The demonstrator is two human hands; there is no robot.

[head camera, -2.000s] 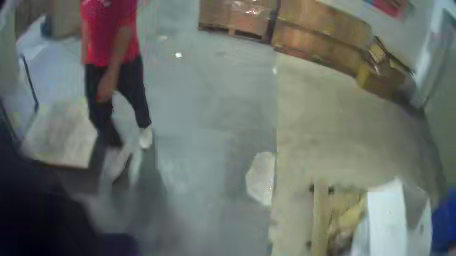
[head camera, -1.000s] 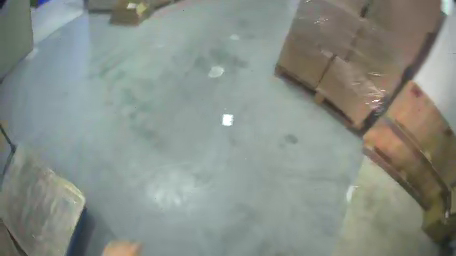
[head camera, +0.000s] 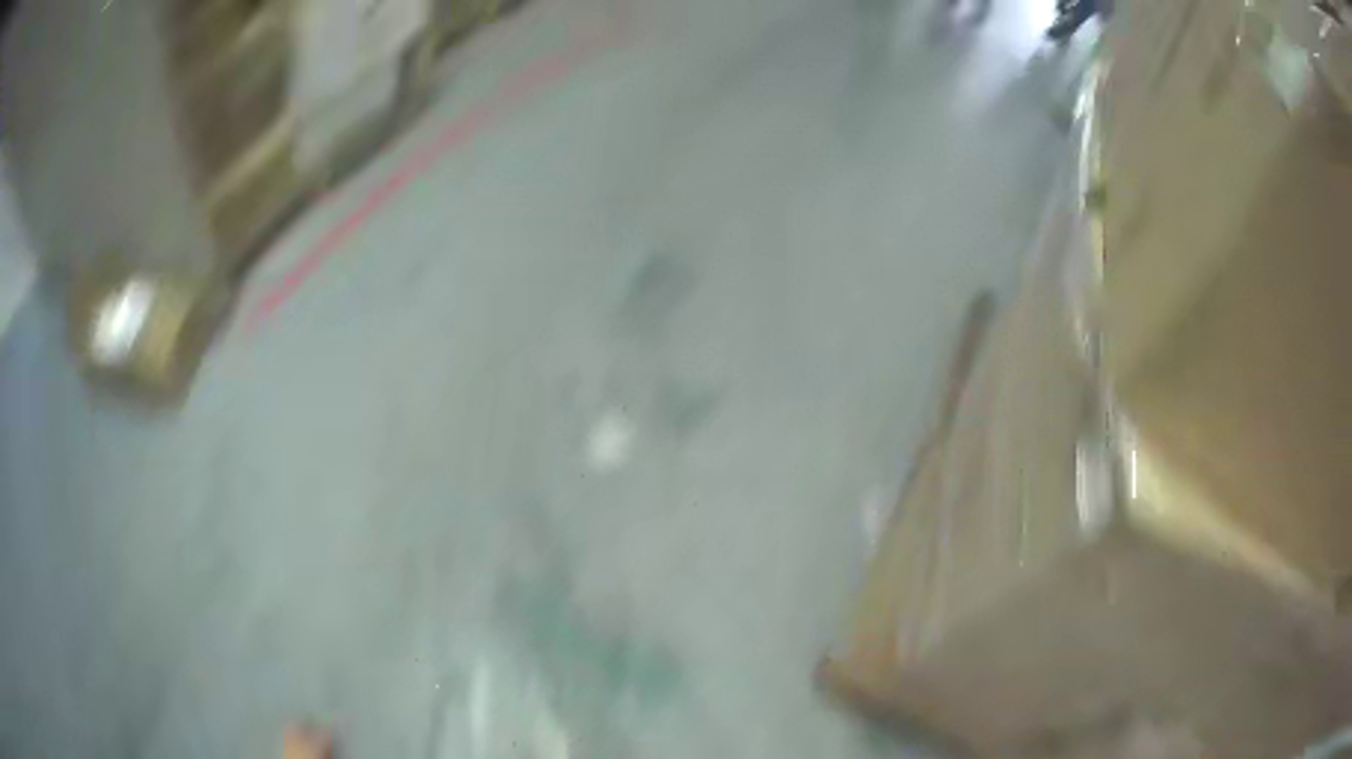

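Note:
The view is strongly blurred. A small skin-coloured part of a hand, seemingly my left hand [head camera: 309, 740], shows at the bottom edge, left of the middle. It is cut off by the edge, so its fingers and anything in it cannot be made out. My right hand is not in the picture. Nearest in front of me is the grey floor [head camera: 445, 489], with a pale round spot and darker greenish smudges on it.
Large brown cartons [head camera: 1246, 297] stand close on the right, with a wooden pallet edge [head camera: 905, 519] beside them. A small open carton [head camera: 148, 334] and blurred stacks stand at the upper left. A red line [head camera: 401, 178] curves along the floor there.
The view has moved forward along the floor. The right-hand cartons are larger and closer, and the upper-left carton is nearer. The person in red seen earlier is gone from view.

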